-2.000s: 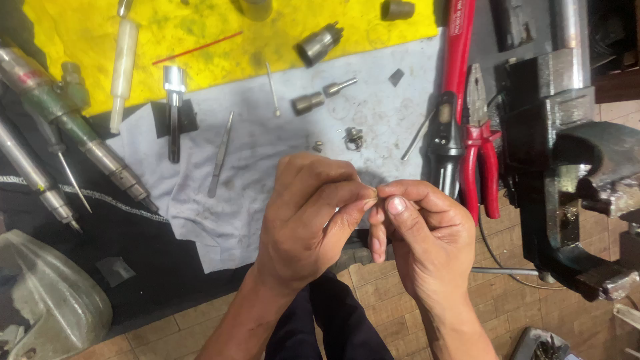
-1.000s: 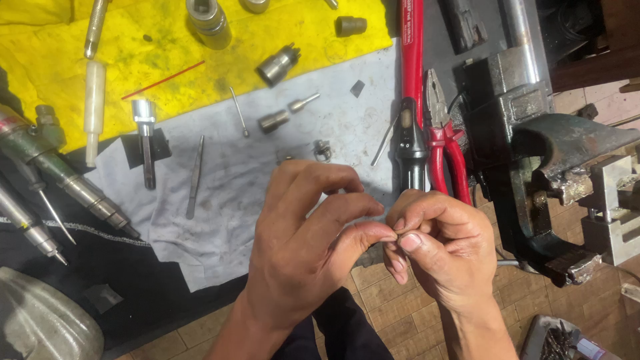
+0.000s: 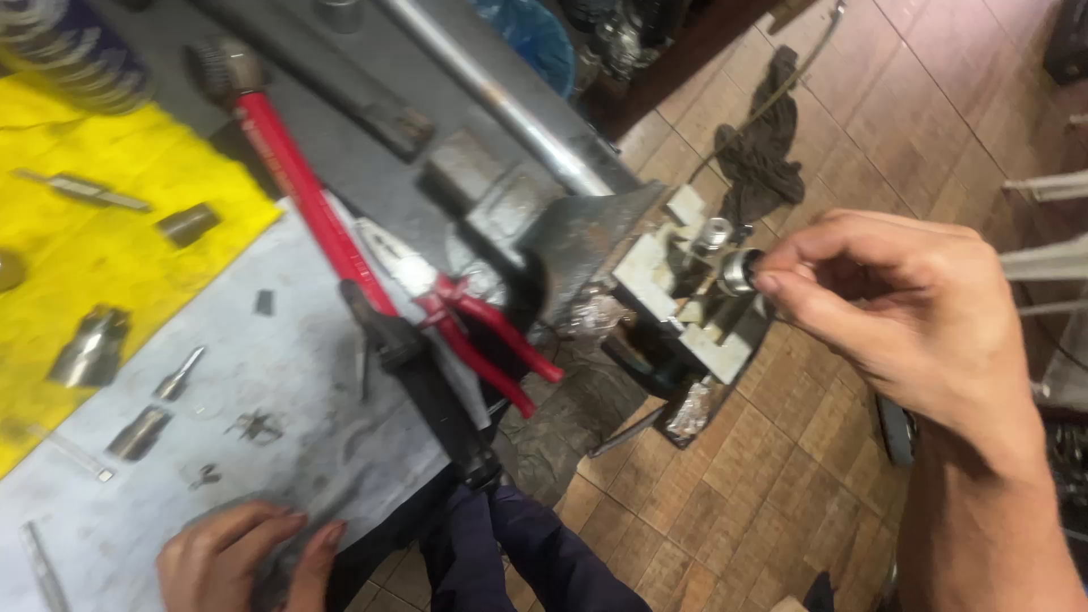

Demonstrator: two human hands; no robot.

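My right hand [image 3: 901, 314] is at the bench vise [image 3: 671, 297], thumb and forefinger pinched at the dark end of a round metal part [image 3: 738, 272] that lies at the jaws; whether it is gripped or only touched is blurred. A smaller round metal piece [image 3: 716, 232] is beside it on the vise. Low at the left, my left hand [image 3: 246, 557] hovers over or rests on the grey cloth with thumb and fingers apart, nothing seen between them. Small metal fragments [image 3: 255, 425], a metal sleeve [image 3: 138, 433] and a thin-stemmed metal part [image 3: 180, 374] lie above it.
Red-handled pliers [image 3: 476, 331] and a long red-handled tool [image 3: 314, 204] with a black grip lie between cloth and vise. A toothed metal socket [image 3: 92, 347] is on the yellow cloth [image 3: 187, 153]. A steel bar [image 3: 510, 102] runs behind the vise. A dark rag [image 3: 765, 144] is on the tiled floor.
The hands, together before, are apart: the right is at the vise, the left low over the cloth. The view has swung right. The round parts at the vise jaws now show.
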